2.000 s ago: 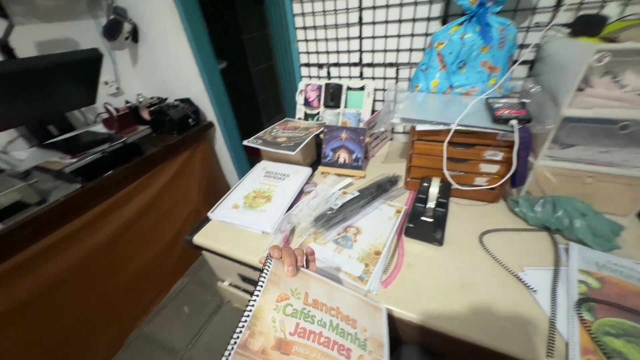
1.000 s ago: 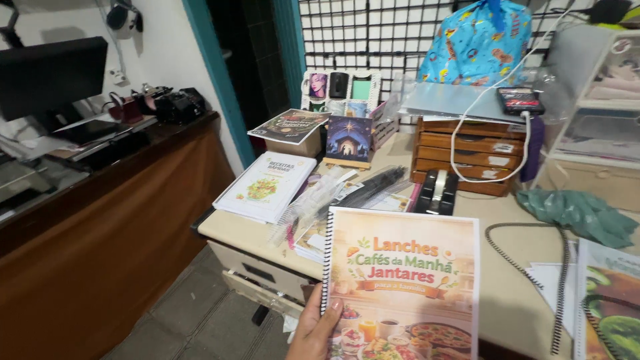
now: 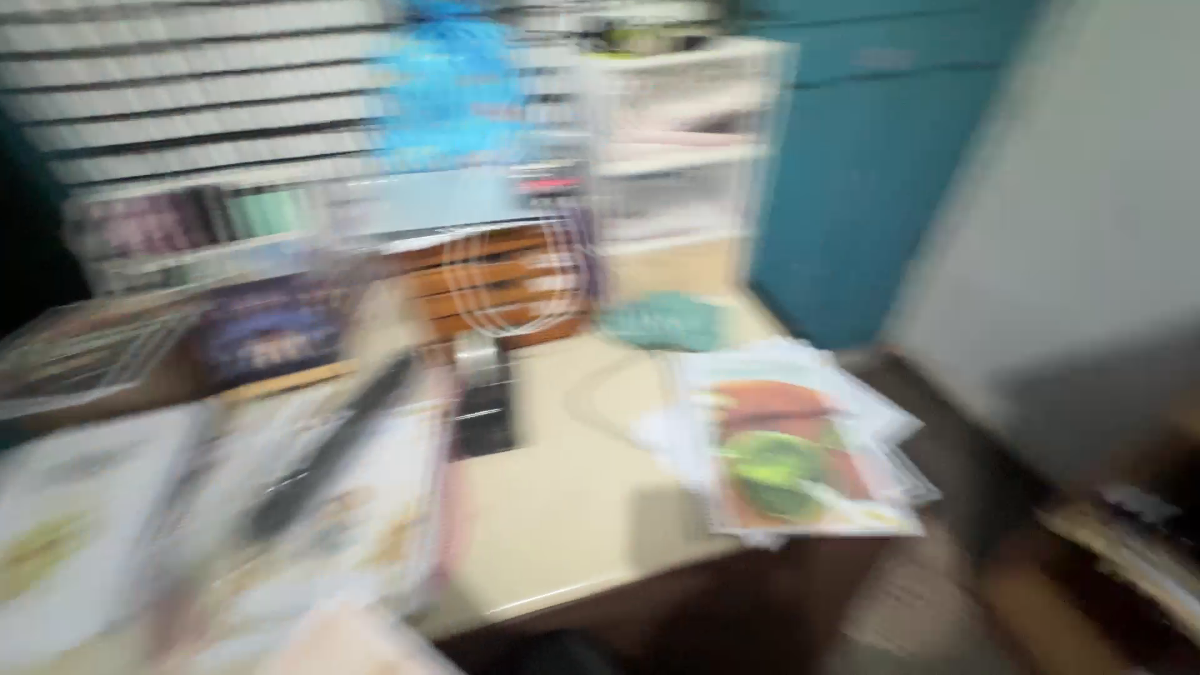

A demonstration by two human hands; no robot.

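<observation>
The view is strongly blurred, and neither my left hand nor my right hand can be made out. At the bottom edge shows the pale corner of what looks like a booklet (image 3: 361, 647); whatever holds it is out of frame. Above it on the desk lie printed sheets in clear sleeves (image 3: 375, 506), with a long dark bundle (image 3: 328, 450) across them. A black tape dispenser (image 3: 484, 398) stands to their right. Farther right, a stack of printed booklets (image 3: 797, 459) with a green and red cover lies at the desk's right end.
A wooden drawer organizer (image 3: 497, 286) stands at the back, a blue gift bag (image 3: 450, 94) above it. Right of it are a teal plastic bag (image 3: 666, 321) and white drawers (image 3: 684, 187). A dark card on a stand (image 3: 272, 328) and a white booklet (image 3: 84, 525) are at left.
The view has swung right. The spiral-bound booklet, raised by a hand one second ago, no longer shows in full; only a pale corner is at the bottom, and the hand has left the view.
</observation>
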